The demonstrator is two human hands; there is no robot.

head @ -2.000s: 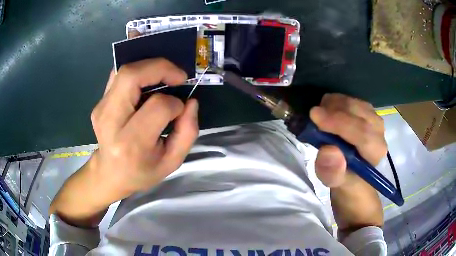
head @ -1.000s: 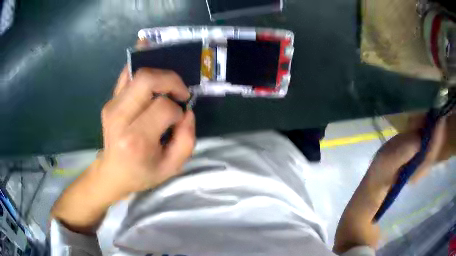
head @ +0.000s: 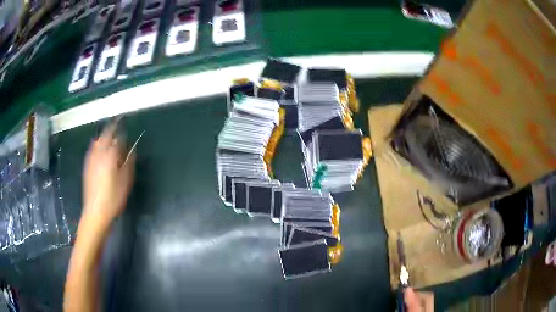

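My left hand is blurred, over the dark green mat at the left. The thin silvery solder wire sticks up from its fingertips. My right hand is cut off by the bottom edge and holds the soldering iron, whose tip points up over the cardboard. Fanned stacks of LCD modules with white edges and orange tails lie mid-mat. One LCD module lies at the near end of the stacks.
Several phones stand in a row beyond the white strip. Clear plastic trays are at the left. A round fan and a clear round container with a red rim are on the cardboard at the right.
The view has swung to the LCD stacks; the phone frame worked on is out of view. My left hand is off the LCD and at the far left. The iron now shows over the cardboard.
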